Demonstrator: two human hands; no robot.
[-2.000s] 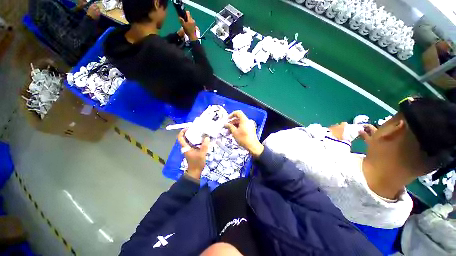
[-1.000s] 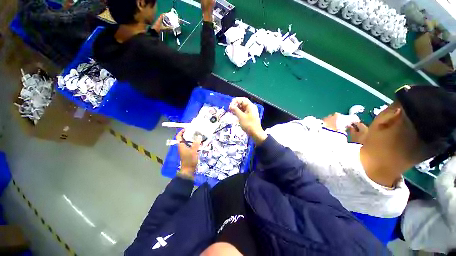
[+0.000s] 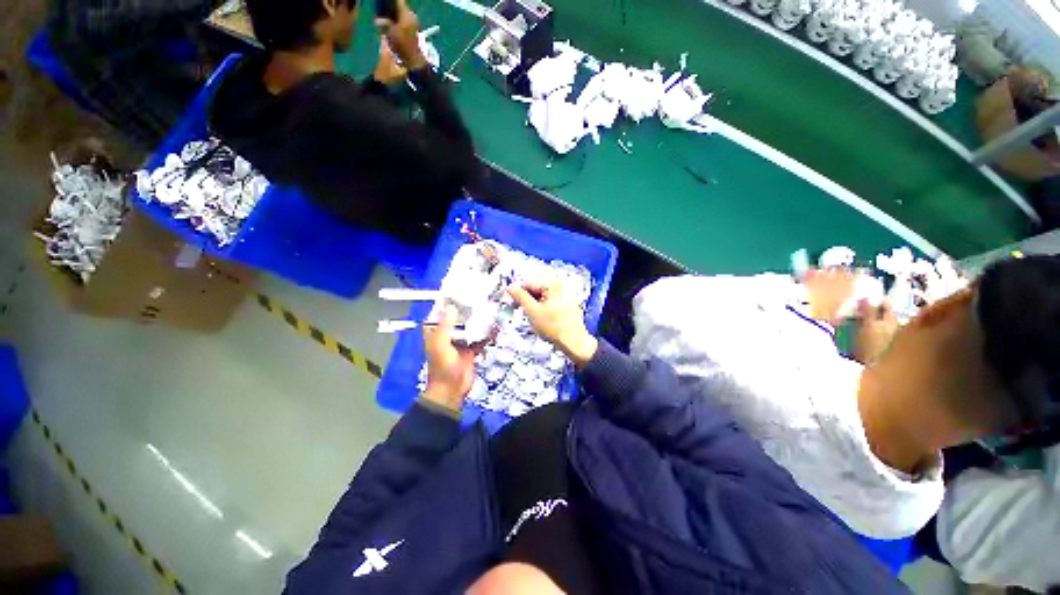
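Observation:
A white camera housing [image 3: 471, 285] is held above the crate, with two flat white antennas [image 3: 409, 295] sticking out to the left. My left hand [image 3: 448, 360] grips the housing from below. My right hand [image 3: 551, 312] is at the housing's right side, with its fingertips pinched together; whether they hold a small part or wire is too blurred to tell. Thin reddish and dark wires show at the top of the housing. The blue crate [image 3: 399, 370] at my knees holds a jumble of small white plastic parts [image 3: 520, 370].
The green bench [image 3: 744, 203] runs ahead with a heap of white units [image 3: 610, 99] and a silver-black device [image 3: 515, 44]. A person in black sits left, one in white right. Another blue crate [image 3: 305, 250] and a brown carton [image 3: 174, 285] stand left.
The housing has turned in my left hand, and both antennas now point left. My right hand was raised away from it and has come down to its side. The person in white has shifted right.

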